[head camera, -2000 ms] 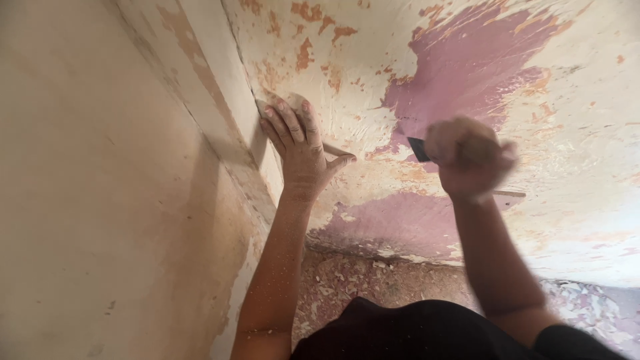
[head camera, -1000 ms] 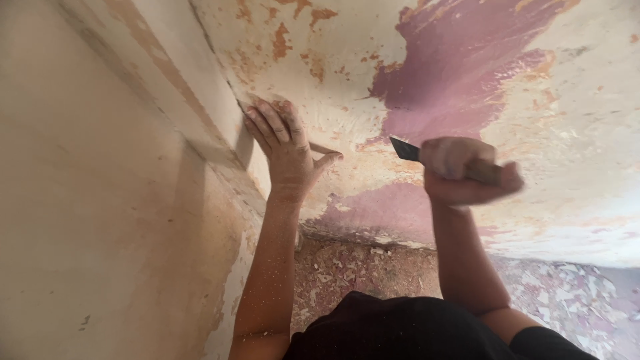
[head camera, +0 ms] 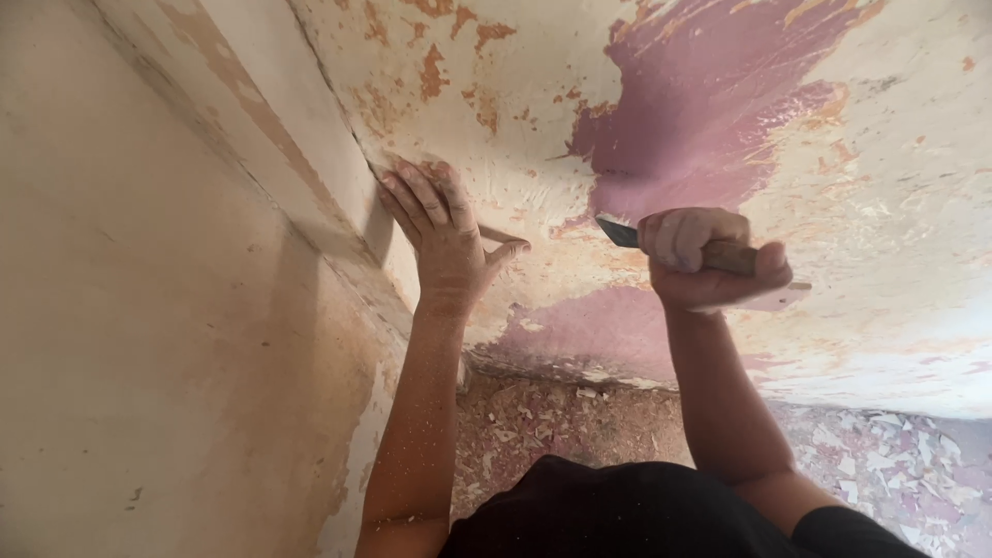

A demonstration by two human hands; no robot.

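My right hand (head camera: pixel 701 252) is closed around the wooden handle of a scraper (head camera: pixel 618 232); its dark flat blade points left, at the lower edge of a patch of purple paint (head camera: pixel 682 116) on the wall. My left hand (head camera: pixel 449 225) rests with spread fingers on the pale, patchy wall (head camera: pixel 542 178), beside the corner, and holds nothing. A second purple patch (head camera: pixel 597 325) lies lower on the wall, between my forearms. Whether the blade touches the wall, I cannot tell.
A vertical ledge (head camera: pixel 271 116) and a beige wall (head camera: pixel 155 310) stand at the left. Flakes of paint (head camera: pixel 891 457) litter the floor at the lower right, and more debris (head camera: pixel 535 426) lies along the foot of the wall.
My right hand, blurred two seconds ago, shows the scraper blade more fully now. The left hand keeps its place on the wall beside the corner.
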